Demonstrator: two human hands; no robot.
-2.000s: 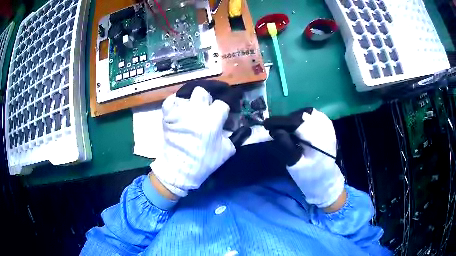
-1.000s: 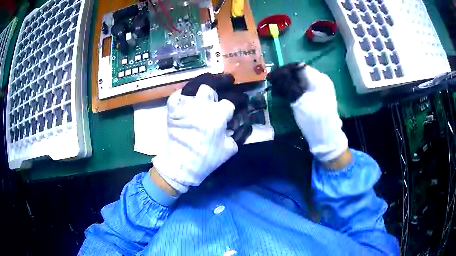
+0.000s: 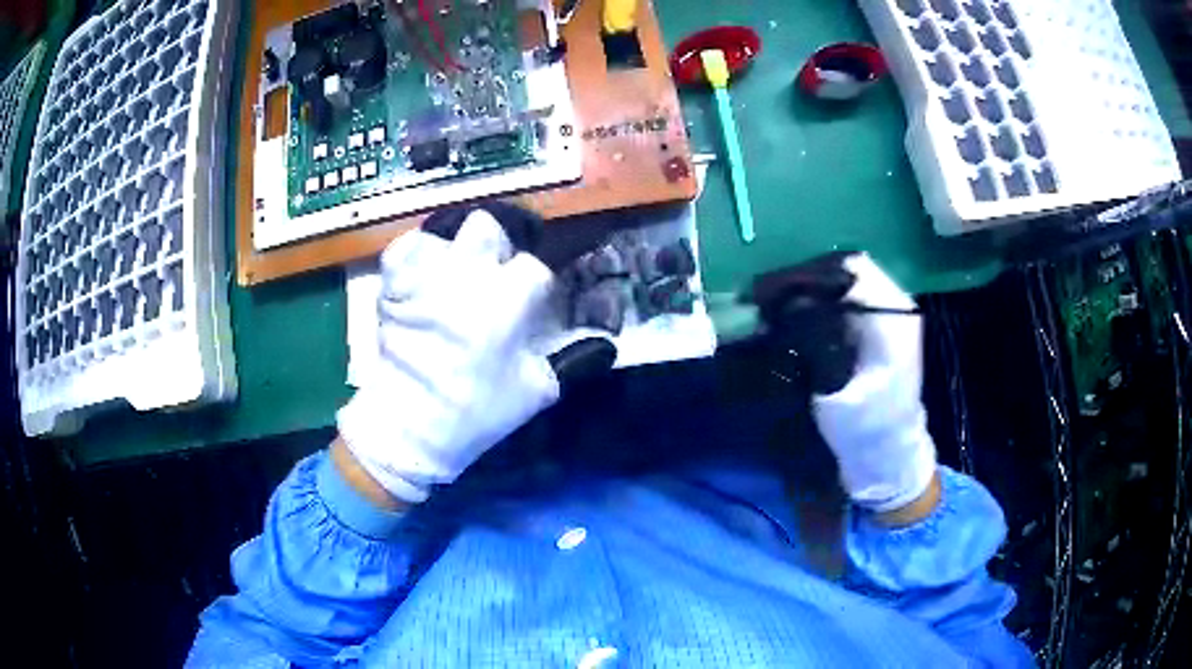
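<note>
Several small dark grey cores (image 3: 631,281) sit in a group on the white paper sheet (image 3: 673,342), in front of the fixture. My left hand (image 3: 458,346), in a white glove with black fingertips, is just left of the cores. Its thumb is spread from its fingers, and I see nothing held in it. My right hand (image 3: 856,366), gloved the same way and blurred, is right of the sheet. It grips a thin dark applicator stick (image 3: 892,310), whose back end sticks out to the right. The stick's front end is too blurred to make out.
The orange-brown fixture (image 3: 628,167) holds a green circuit board (image 3: 343,146) behind my left hand. A red dish (image 3: 739,43) holds a yellow-tipped green brush (image 3: 735,163); another red dish (image 3: 841,72) is beside it. White core trays stand left (image 3: 124,408) and right (image 3: 1098,98).
My left hand has moved left and its thumb has parted from its fingers, showing more cores. My right hand has moved toward the dishes, then back down to the right of the sheet.
</note>
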